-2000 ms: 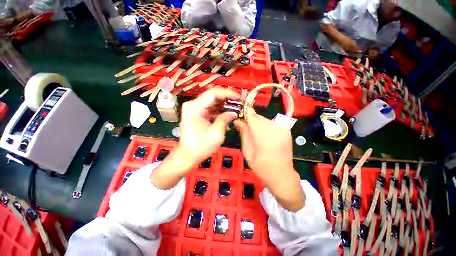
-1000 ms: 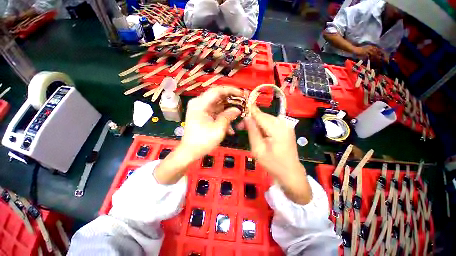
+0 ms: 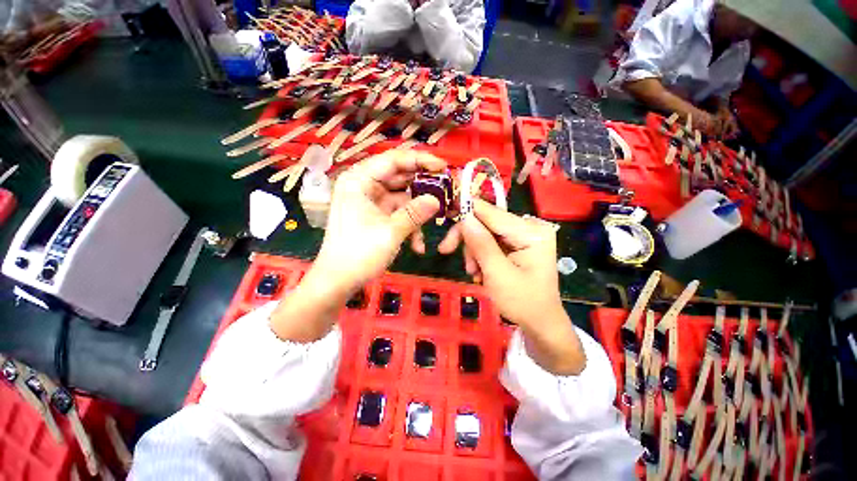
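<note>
My left hand (image 3: 362, 216) holds a small dark square watch case (image 3: 431, 192) between thumb and fingers, its face showing reddish-brown. My right hand (image 3: 517, 263) pinches a narrow pale looped strip (image 3: 496, 178) that stands as a ring just right of the case. Whether the strip touches the case cannot be told. Below the hands lies a red compartment tray (image 3: 399, 332) with one black square case in many pockets, several of them shiny. My forearms hide parts of the tray.
Tape dispenser (image 3: 103, 244) and loose watch (image 3: 171, 299) at left. Small bottle (image 3: 317, 193) beyond the tray. Strapped watches (image 3: 376, 103) on red trays behind, more at right (image 3: 669, 378). Black multi-cell tray (image 3: 590, 150), tape roll (image 3: 628, 240), white bottle (image 3: 700, 224) at right. Co-workers sit across the bench.
The case in my left hand has turned to show its flat reddish-brown face. The looped strip has turned and looks narrower. My right hand has shifted slightly.
</note>
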